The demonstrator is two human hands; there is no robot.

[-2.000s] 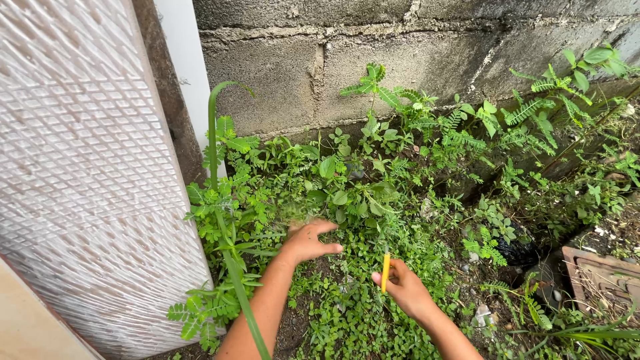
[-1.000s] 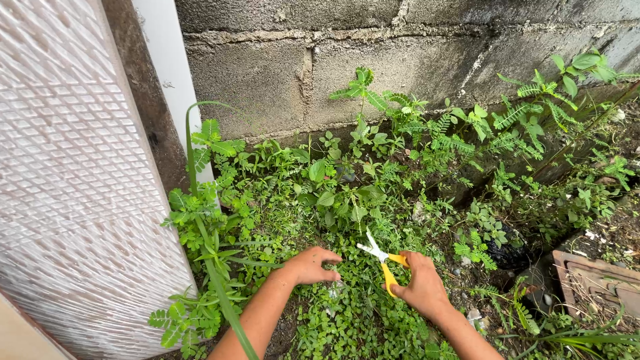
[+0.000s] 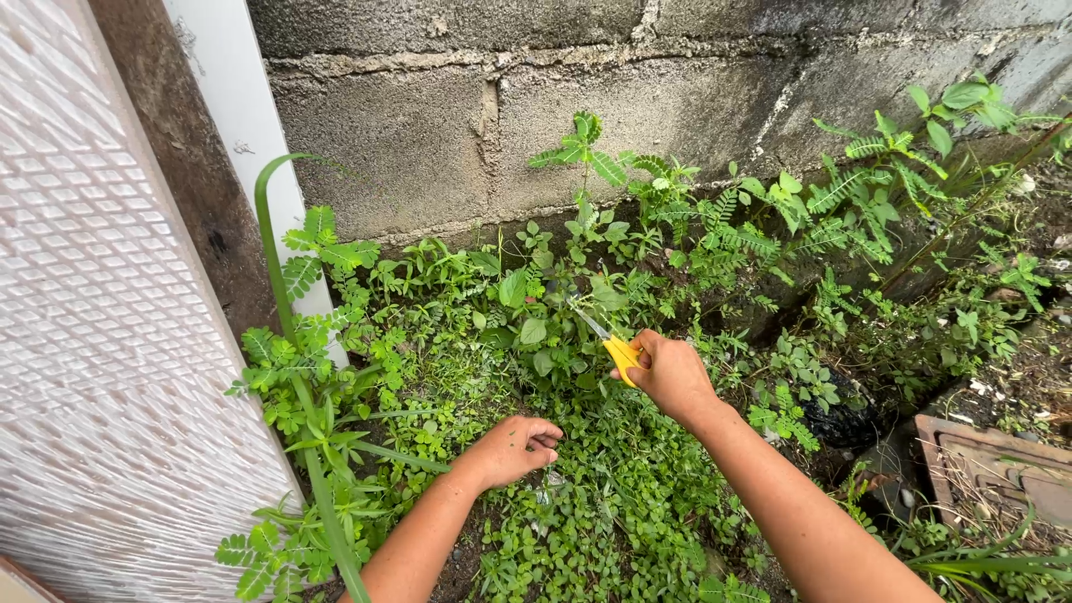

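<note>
My right hand grips the yellow handles of a pair of scissors, whose metal blades point up and left into leafy weeds near the foot of the block wall. The blade tips are partly hidden among leaves. Lower and to the left, my left hand hovers over low green ground cover, its fingers loosely curled, with nothing visible in it. Small green bits stick to the back of that hand.
A concrete block wall runs behind the plants. At the left lean a textured tile panel, a brown board and a white strip. A long grass blade arches beside them. A brown slab lies at right.
The scissors, with handles in my right hand throughout, have moved up and forward from above the low ground cover into the taller leaves. One second ago their blades were visibly spread.
</note>
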